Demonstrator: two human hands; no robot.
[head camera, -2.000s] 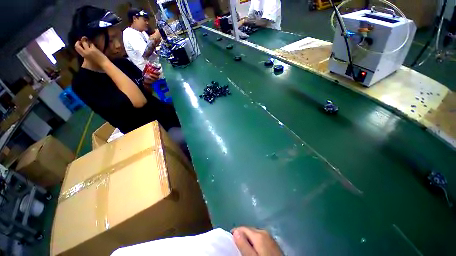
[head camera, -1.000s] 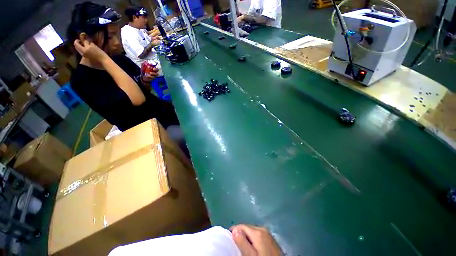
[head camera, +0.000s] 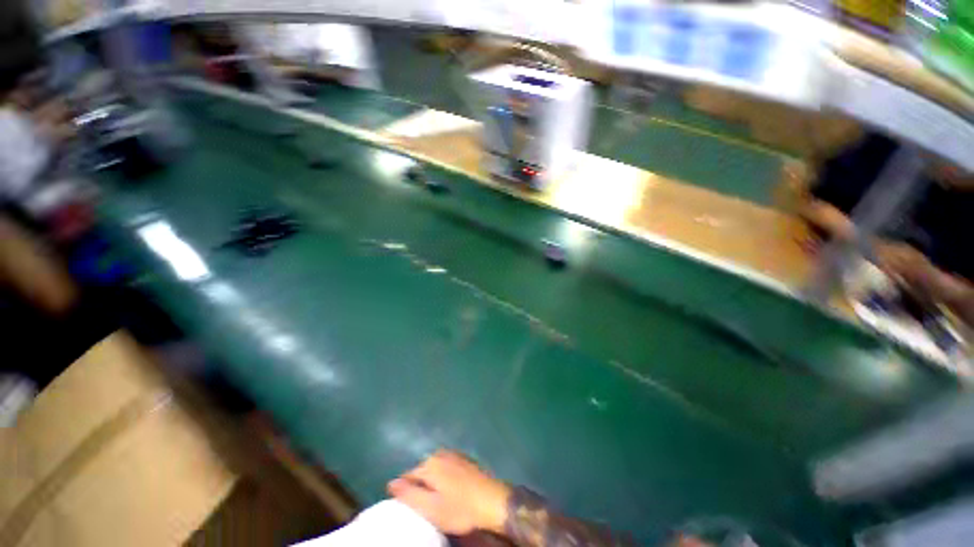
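Observation:
The frame is blurred by motion. My right hand (head camera: 449, 494) lies low at the bottom centre, over the near edge of the green conveyor belt (head camera: 427, 363), against a white sleeve (head camera: 379, 528). Its patterned forearm runs off to the lower right. Its fingers are too blurred to tell whether they are open or closed. My left hand cannot be made out. A dark cluster of small black parts (head camera: 260, 230) lies on the left of the belt. A single black unit (head camera: 554, 254) stands farther right, with two more (head camera: 433, 184) behind it.
A big brown carton (head camera: 118, 449) stands at lower left beside the belt. A white machine box (head camera: 534, 123) with a red light stands on the far wooden shelf (head camera: 684, 219). Another person's hands (head camera: 908, 267) show at right. A shelf rail (head camera: 427, 16) crosses the top.
My view has swung to the right and blurred. The cluster, carton and white box now appear farther left. The patterned forearm, the person at right and the overhead rail have come into view.

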